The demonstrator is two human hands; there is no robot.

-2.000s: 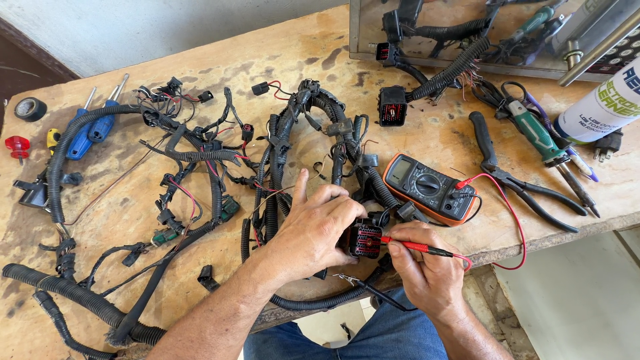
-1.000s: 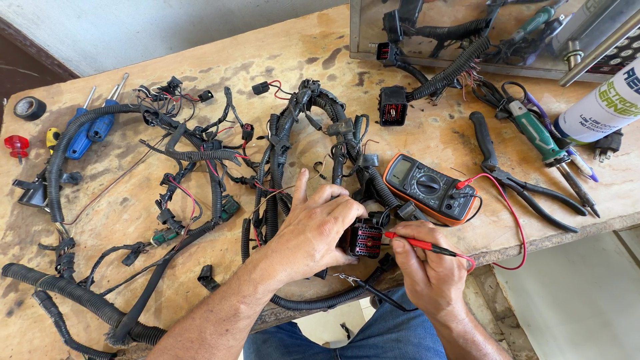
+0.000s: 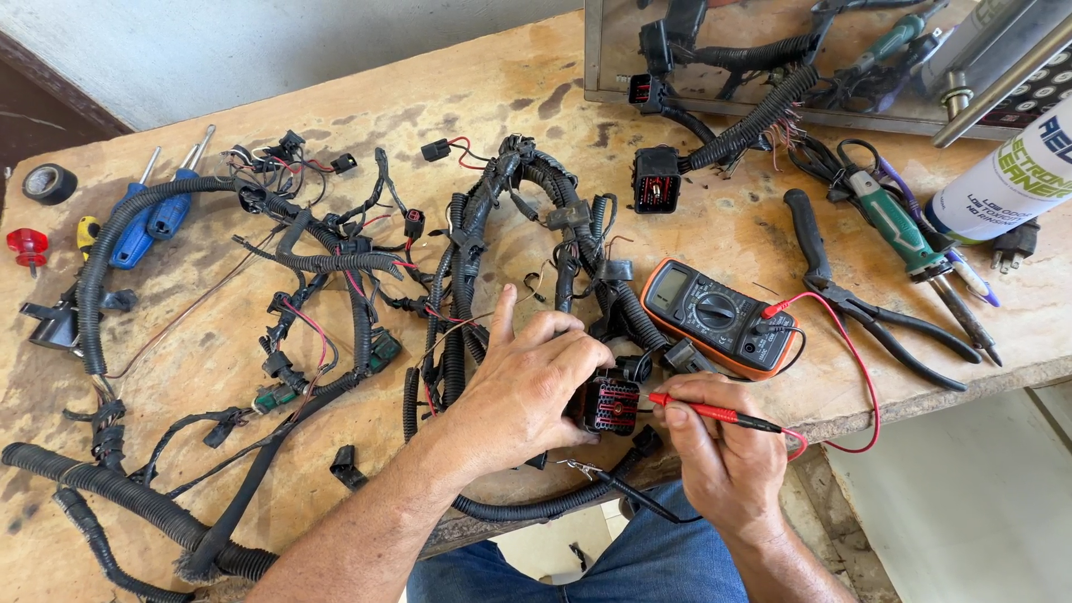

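My left hand (image 3: 532, 381) grips a black multi-pin connector (image 3: 611, 405) with red rows on its face, part of a wiring harness (image 3: 456, 293) sheathed in corrugated tubing. Between the thumb and fingers of my right hand (image 3: 724, 444) is a red multimeter probe (image 3: 708, 409), its tip close to the connector's right edge; whether they touch I cannot tell. The orange and black digital multimeter (image 3: 716, 318) lies just beyond, with red and black leads plugged in. A black lead with an alligator clip (image 3: 582, 466) hangs below the connector, clipped near a bare wire end.
Pliers (image 3: 854, 301), a green soldering iron (image 3: 896, 222) and a spray can (image 3: 1005, 184) are at the right. Behind stands a reflective metal-framed case (image 3: 603, 105), a second connector (image 3: 657, 180) before it. Blue screwdrivers (image 3: 130, 226) and black tape (image 3: 49, 183) lie left. The wooden table's edge (image 3: 930, 414) is near my hands.
The red probe's tip was at the connector's pin face two seconds ago; it has since drawn back to the right. My left hand has stayed on the connector.
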